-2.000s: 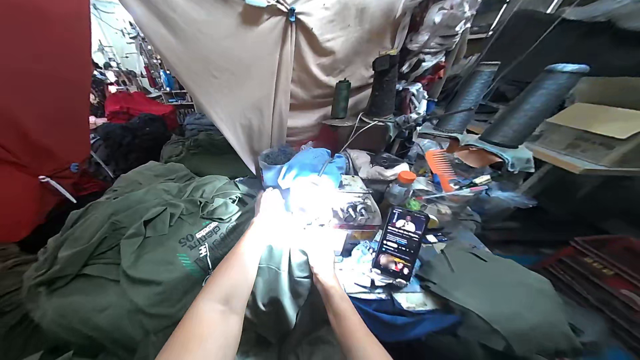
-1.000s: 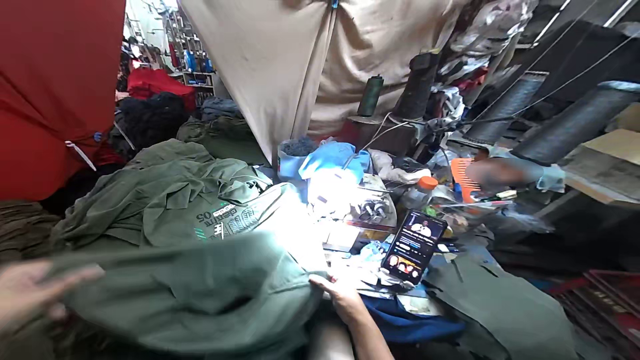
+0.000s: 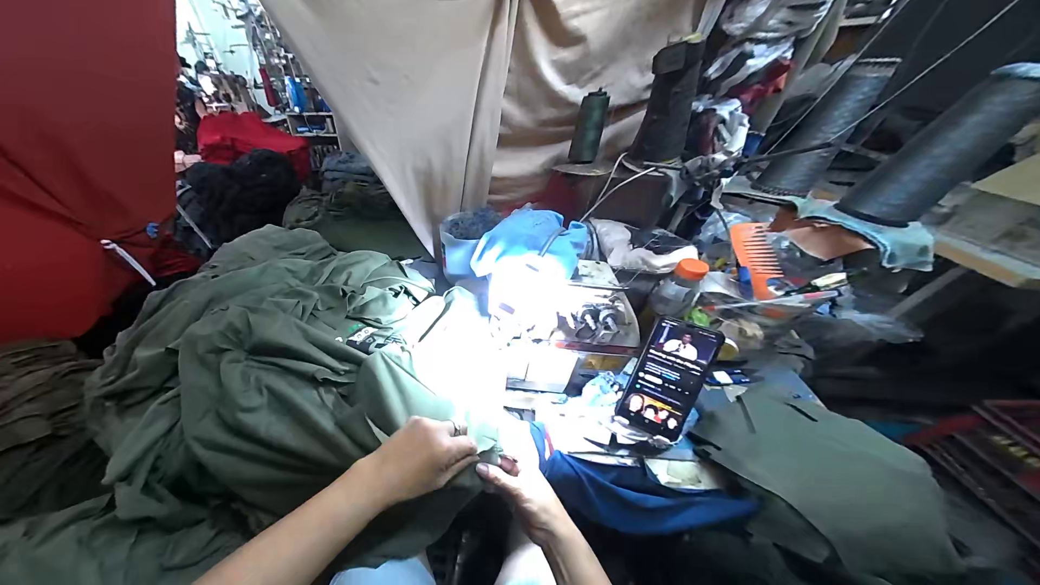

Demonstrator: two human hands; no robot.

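My left hand [image 3: 426,457], a ring on one finger, pinches the edge of a green fabric piece [image 3: 398,390]. Close beside it, my right hand [image 3: 524,487] grips the same edge between thumb and fingers. The fabric runs up into the glare of a lamp on the sewing machine [image 3: 597,313], whose needle area is washed out by the light. Blue cloth [image 3: 532,240] covers part of the machine. To the left lies a big heap of green garments [image 3: 268,349], one bearing a print.
Right of my hands, a smartphone [image 3: 670,378] leans with its screen lit. Behind it stand an orange-capped bottle [image 3: 678,288] and an orange comb [image 3: 756,260]. Dark blue cloth [image 3: 634,491] and green fabric [image 3: 837,479] lie at the right. Thread cones [image 3: 589,126] stand farther back.
My left hand, out at the far left holding up the fabric a second ago, is now beside my right hand at the fabric edge. The raised fabric has come down.
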